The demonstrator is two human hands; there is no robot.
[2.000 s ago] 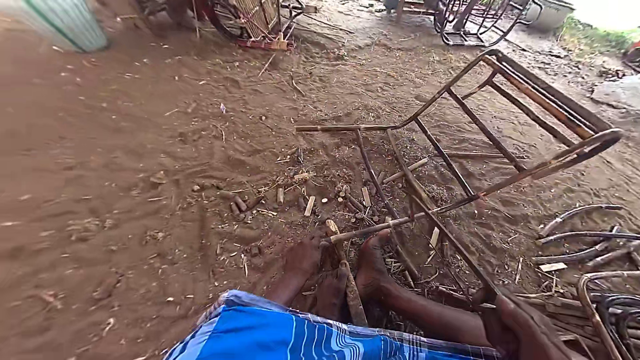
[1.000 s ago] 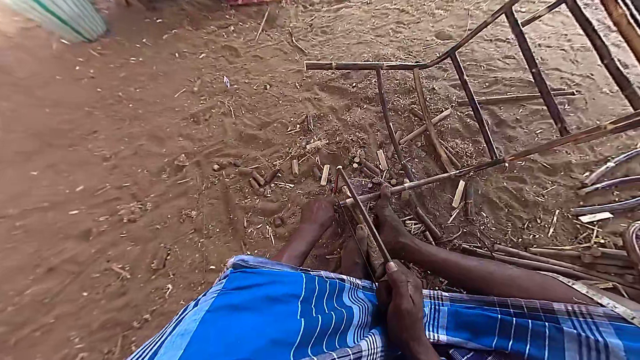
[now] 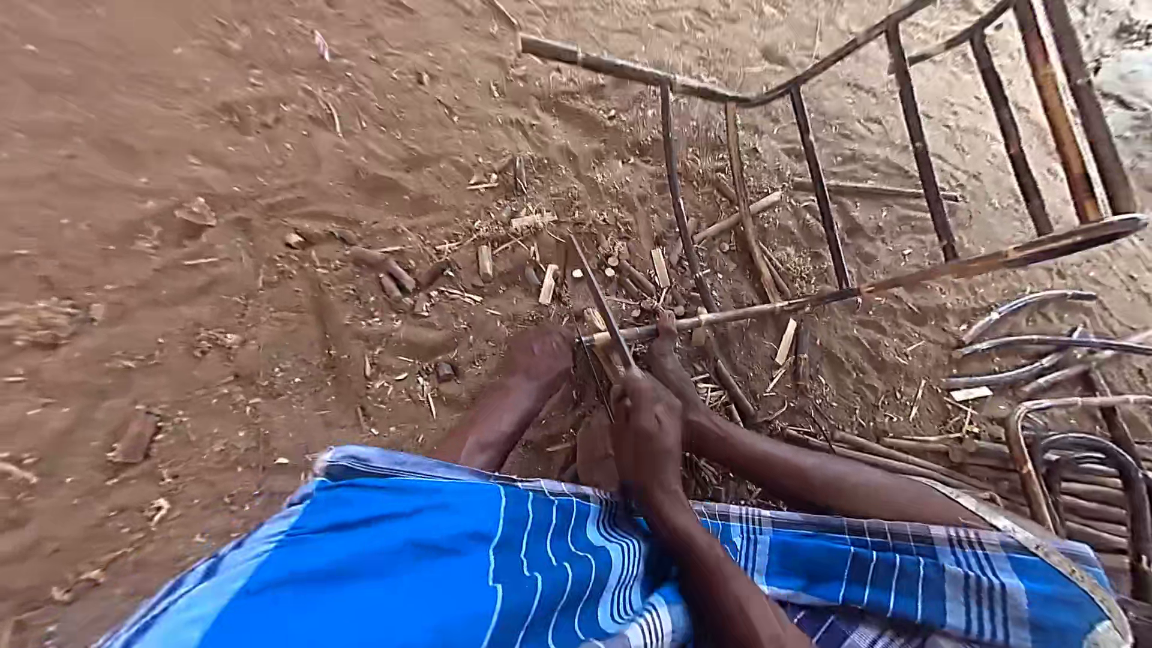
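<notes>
My right hand (image 3: 643,427) is closed around the near end of a long, thin tool (image 3: 598,288), which slants up and left across the end of a cane rod. A second dark, thin edge shows beside it; the tool's exact kind is unclear. This rod belongs to a cane frame (image 3: 922,198) with several crossbars. My left hand (image 3: 540,355) lies beside the rod's end, its fingers too blurred to tell their grip. My right foot (image 3: 670,364) touches the rod, its toes around it. A piece of wood (image 3: 612,351) stands under the rod's end.
Short cut pieces of cane (image 3: 486,261) and shavings litter the sandy ground around the rod. Bent cane hoops (image 3: 1044,342) and a bundle of canes (image 3: 909,459) lie on the right. A blue checked cloth (image 3: 405,549) covers my lap.
My right hand has come from the frame at the lower right to the middle, and now holds the thin tool by the rod's end. My left hand stays by that end. The view has tilted down.
</notes>
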